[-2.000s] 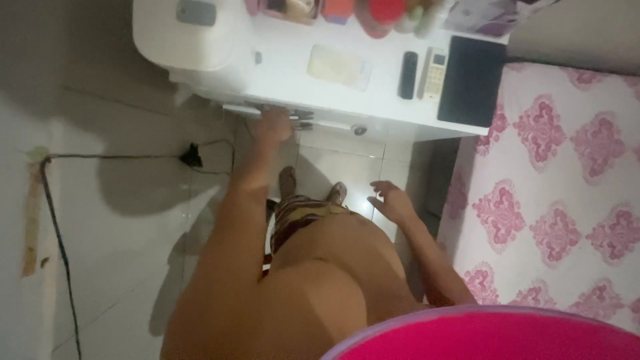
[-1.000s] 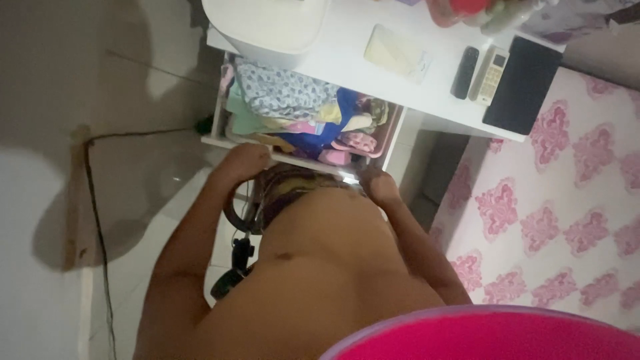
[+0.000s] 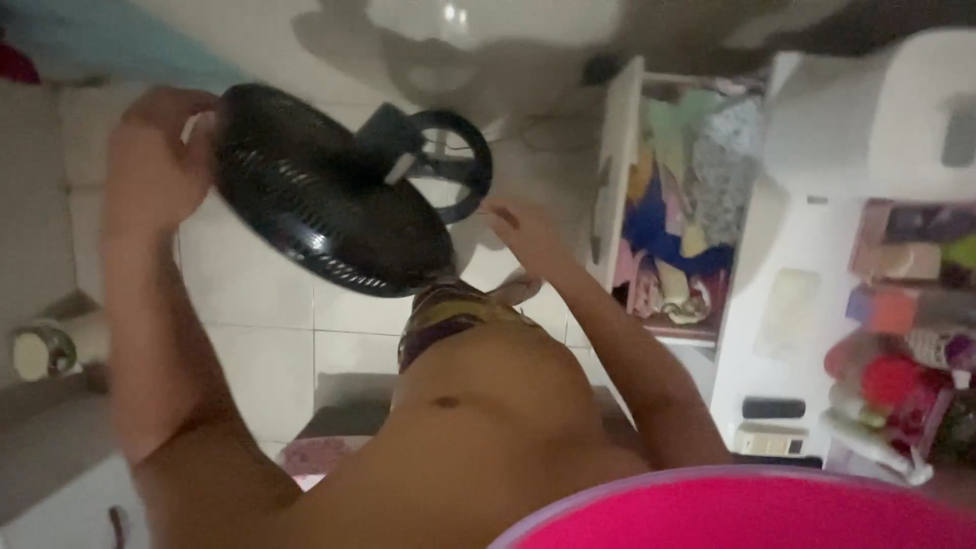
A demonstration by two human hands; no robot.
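Observation:
A black electric fan (image 3: 335,198) with a slatted round housing and a ring-shaped base stands tilted in front of my body. My left hand (image 3: 164,156) is at the left edge of its housing, fingers bent against the rim; the contact is partly hidden and blurred. Beside the ring base, on its right, my right hand (image 3: 522,232) has its fingers extended, with nothing visible in it. Further right, a white drawer (image 3: 616,175) is pulled out, holding folded cloths (image 3: 728,160) in grey, green and blue.
The white cabinet top (image 3: 770,252) carries remote controls (image 3: 772,408), a white appliance (image 3: 919,114) and a pink basket (image 3: 869,252) of small items. A bright pink round object (image 3: 747,511) fills the lower right. A cable (image 3: 557,133) lies on the tiled floor.
The drawer was shut two seconds ago and open one second ago. Both hands have left the drawer front, and the fan now stands between them. The view has turned strongly.

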